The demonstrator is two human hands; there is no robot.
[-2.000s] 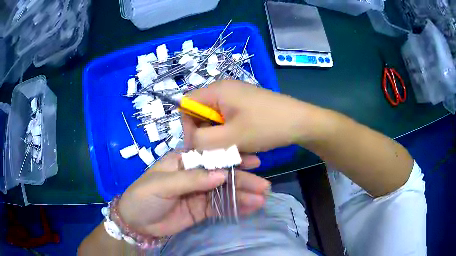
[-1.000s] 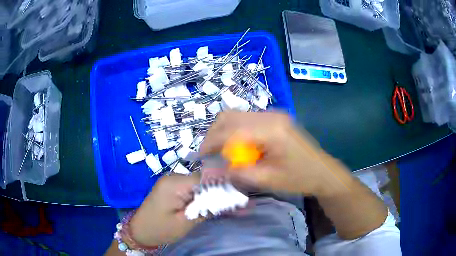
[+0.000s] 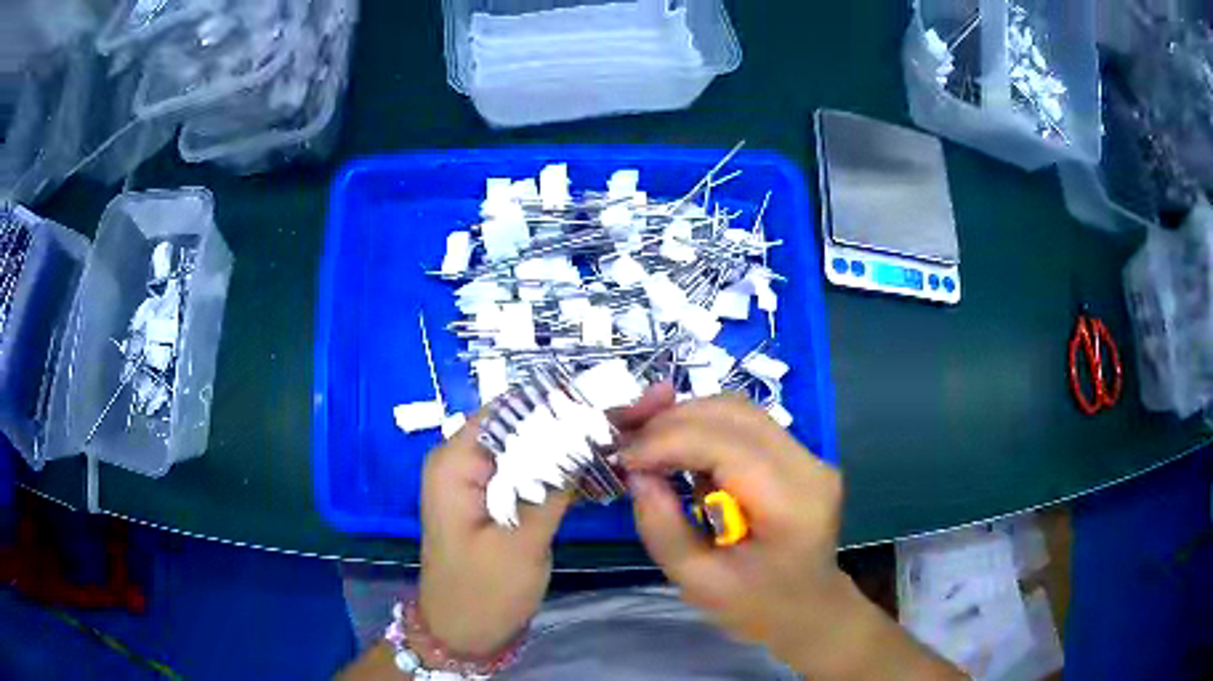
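Observation:
My left hand (image 3: 490, 545) holds a fanned bunch of tabbed metal pins (image 3: 548, 446), white tabs side by side, over the front edge of the blue tray (image 3: 366, 486). My right hand (image 3: 745, 512) is beside it, its fingers touching the right side of the bunch. A yellow-handled hand tool (image 3: 725, 518) is tucked in the right palm; its tip is hidden. A pile of tabbed pins (image 3: 595, 322) lies in the tray, white tabs and silver rods crossing.
A digital scale (image 3: 887, 200) stands right of the tray, with red-handled snips (image 3: 1095, 362) further right. Clear boxes stand behind the tray (image 3: 585, 113), at left (image 3: 200, 386) and at back right (image 3: 1078, 140). Plastic bags (image 3: 1177, 319) lie at the right edge.
The head view has shifted, so the tray appears further right and lower. The hands have moved up over the tray's front edge, and the fanned pins now show beside the right fingers.

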